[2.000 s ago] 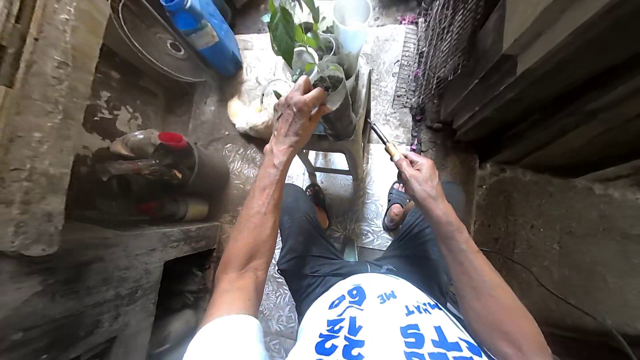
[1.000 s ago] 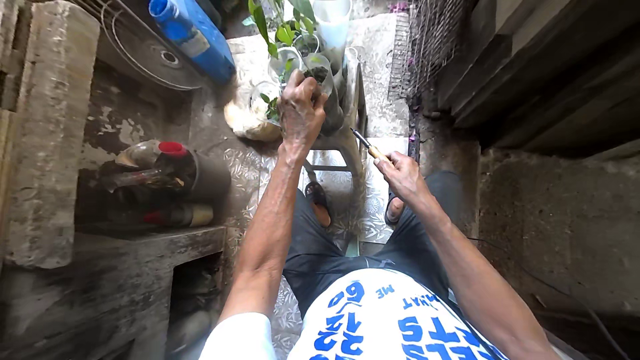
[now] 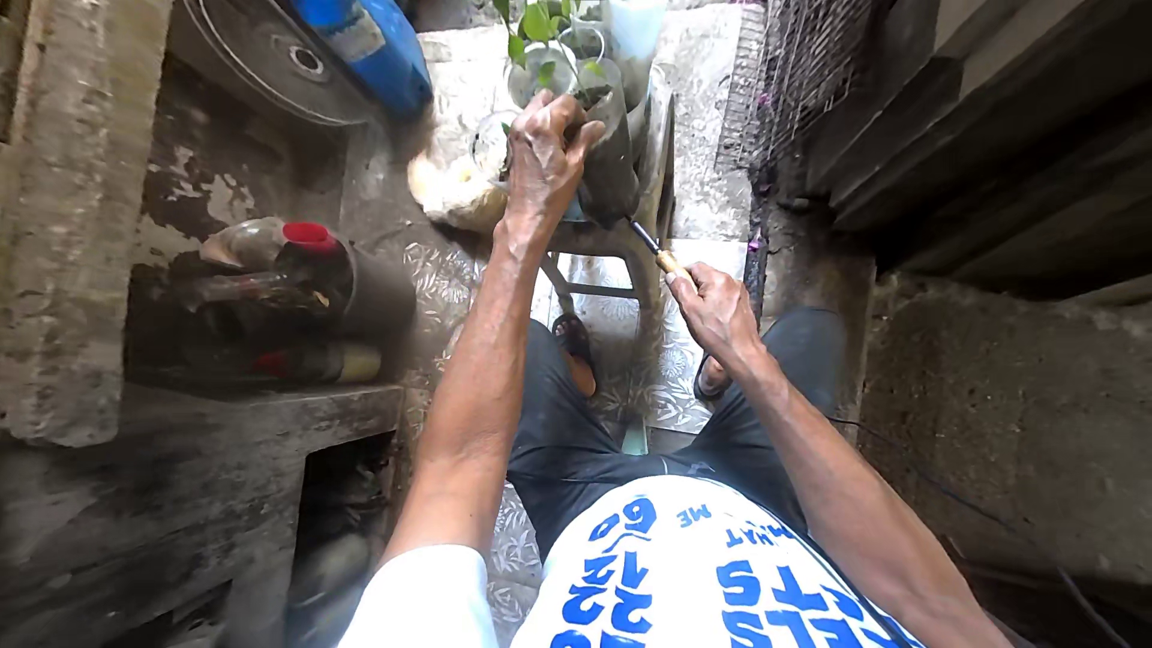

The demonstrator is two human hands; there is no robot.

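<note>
My left hand (image 3: pixel 547 157) is at the rim of a clear plastic container of dark soil (image 3: pixel 608 166), its fingers bent; what they pinch, if anything, is hidden. The container tilts at the near edge of a small stool (image 3: pixel 657 234). In my right hand (image 3: pixel 715 306) is a thin metal tool with a wooden handle (image 3: pixel 670 263); its dark tip is by the lower end of the container. Beyond my left hand, green leafy plants (image 3: pixel 538 25) grow in clear cups (image 3: pixel 543 76). A whitish, partly filled bag (image 3: pixel 459 189) lies left of the stool.
A blue plastic jug (image 3: pixel 382 54) stands upper left beside a round fan-like cover (image 3: pixel 270 54). A dark bucket (image 3: pixel 382 288) with bottles is on the left, near a concrete ledge (image 3: pixel 72 225). Wire mesh (image 3: pixel 792 81) is at upper right. A thin cable (image 3: pixel 945 490) runs along the right.
My right hand has brought the tool's tip from beside the stool to the lower end of the soil container. My left hand remains among the containers.
</note>
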